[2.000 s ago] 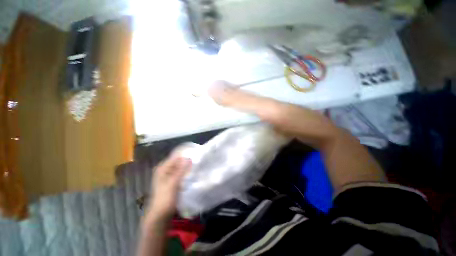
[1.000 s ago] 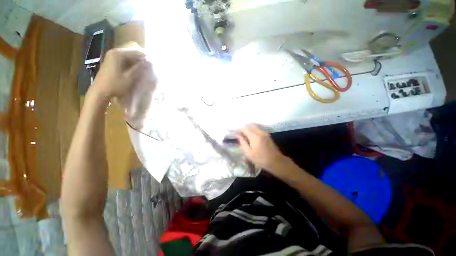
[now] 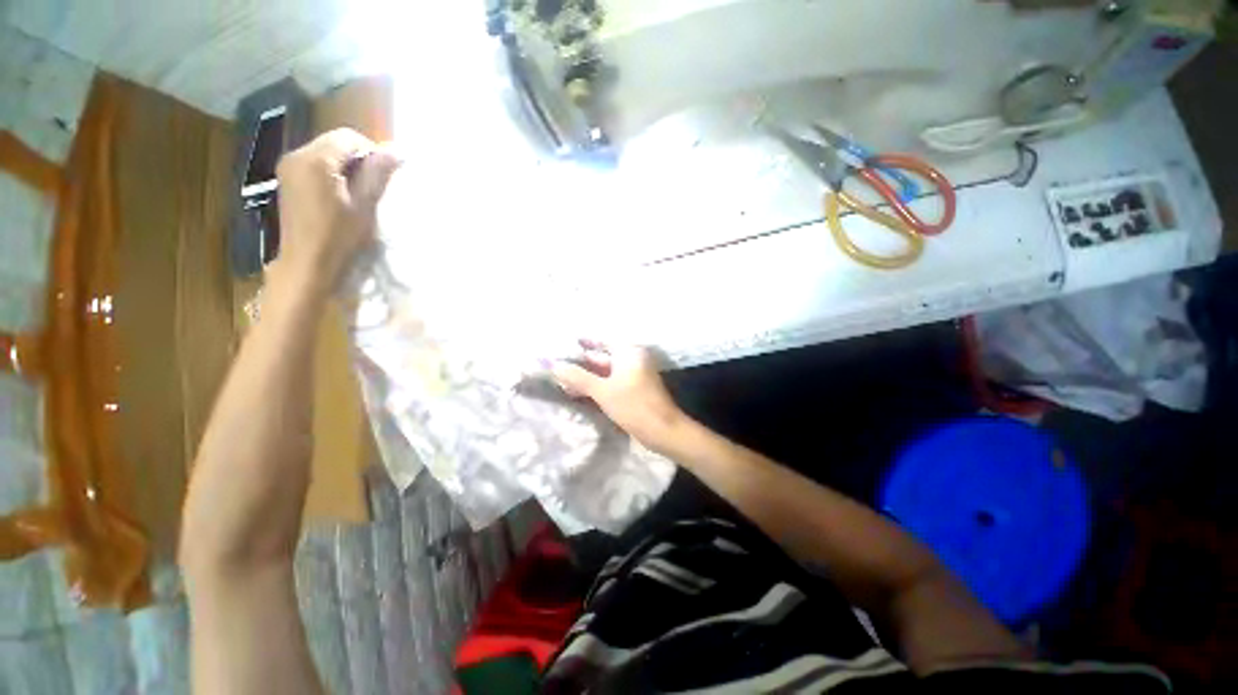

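White floral-patterned fabric lies over the front edge of the white machine table and hangs down towards my lap. Its upper part is lost in glare. My left hand pinches its upper left part, beside the grey tray. My right hand holds the fabric near the table's front edge, with thumb and fingers close together. The sewing machine head spans the top, with dark metal parts near the glare; the needle area cannot be made out.
Scissors with red-orange handles lie across a yellow-handled pair. A parts tray sits at the right end. A phone lies in the grey tray on taped cardboard. A blue round stool stands below.
Since two seconds ago, my left hand has moved up to the table's left side and the fabric is spread out. In the last second, my right hand has moved slightly left on the fabric.
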